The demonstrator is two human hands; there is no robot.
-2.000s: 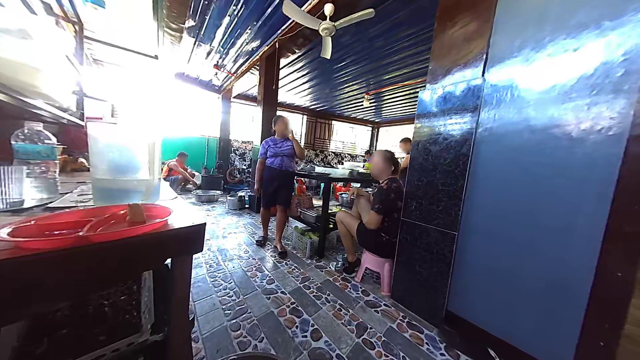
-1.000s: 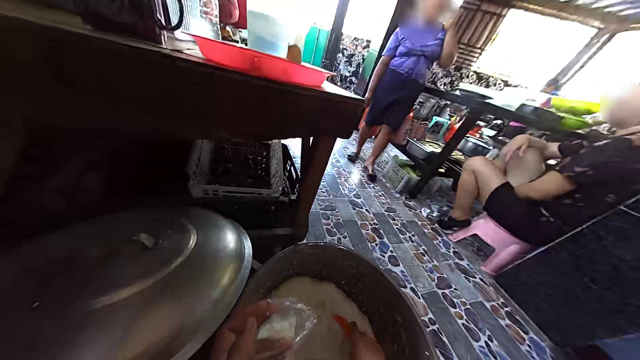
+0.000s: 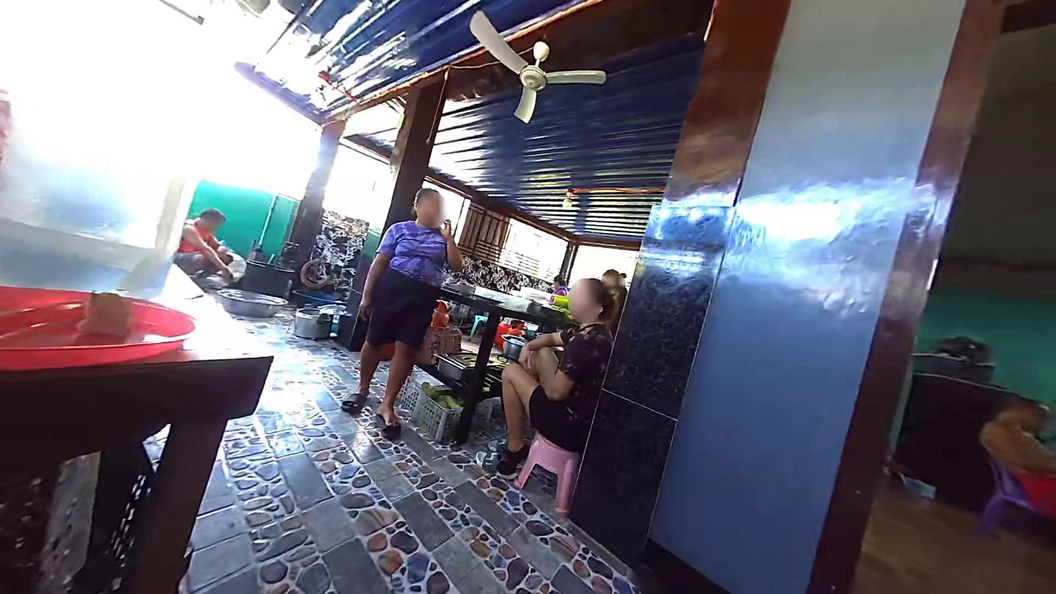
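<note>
Neither my left hand nor my right hand shows in the head view now, so what they hold or touch is hidden. Closest to me, at the left, a red plastic tray lies on a dark wooden table, with a small brown block in it. Behind the tray is a large translucent container, blurred by glare.
A person in a purple shirt stands on the tiled floor; another sits on a pink stool beside the pillar. Behind them are a black table and a plastic crate. More people sit farther off.
The view has swung up and away from the large pot, its lid and my two hands, one with a clear plastic bag, seen a second ago. Both nearer people keep their places.
</note>
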